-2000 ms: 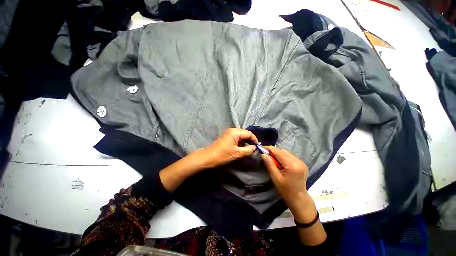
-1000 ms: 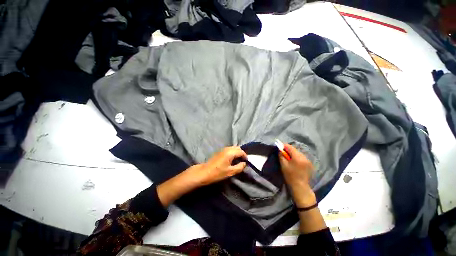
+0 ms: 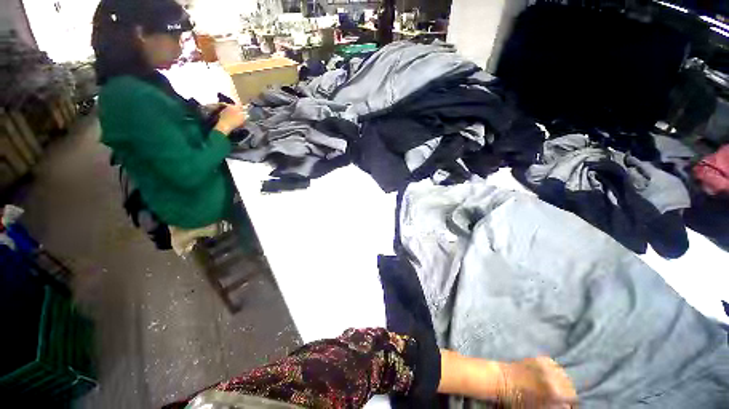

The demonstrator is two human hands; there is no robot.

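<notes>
The grey garment (image 3: 551, 279) with a dark edge lies spread on the white table (image 3: 320, 248), at the right and centre of the view. My left hand (image 3: 539, 385) is at the bottom right, on or just above the grey cloth, blurred. Its fingers are too unclear to tell if they pinch the cloth. My left sleeve is patterned dark red and black. My right hand and the snips are out of the picture.
A person in a green top (image 3: 164, 152) sits at the table's left side, hands on dark cloth. A pile of grey and black garments (image 3: 416, 88) lies at the far side, more (image 3: 599, 176) at the right. Green crates (image 3: 48, 343) stand on the floor at lower left.
The view has swung left and up, so the person and the garment pile show. My left hand has left the dark-edged opening; my right hand has gone out of the picture.
</notes>
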